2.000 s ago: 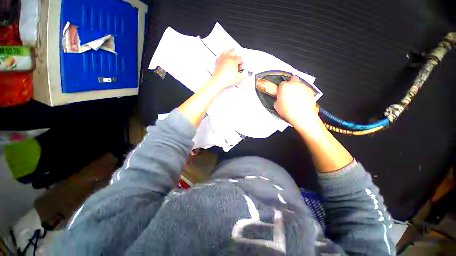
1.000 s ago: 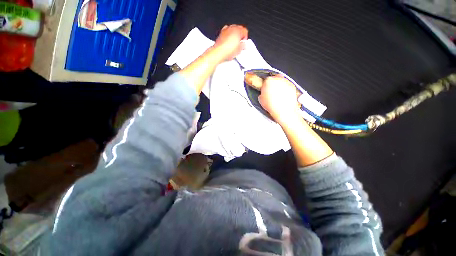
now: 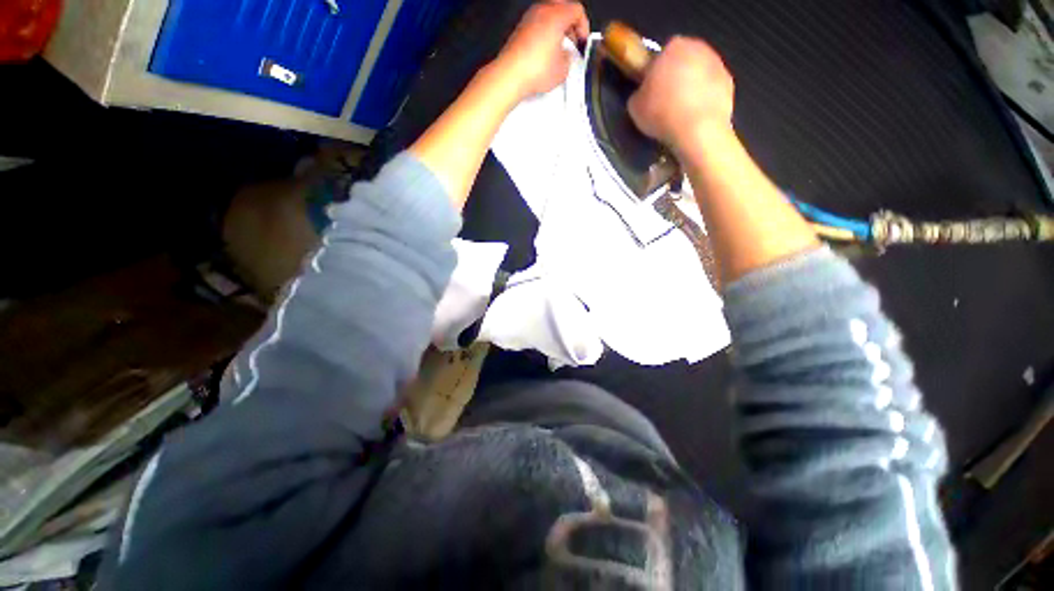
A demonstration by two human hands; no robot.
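Observation:
A white garment piece lies on the black ribbed ironing table, with a narrow mottled brown-grey band beside my right forearm. My left hand pinches the far edge of the white cloth near the top of the view. My right hand grips the tan wooden handle of the steam iron. The iron rests on the cloth, just right of my left hand; part of it is hidden under my right hand. The near end of the cloth is rumpled.
A blue and yellowish hose runs right from the iron into a wrapped pale sleeve. A cream case with a blue front stands at the upper left. The black table has its far edge at the upper right.
Both hands and the iron have moved up in the view, to the cloth's far edge. The iron has turned. The cloth has shifted, and its brown-grey band shows at the right.

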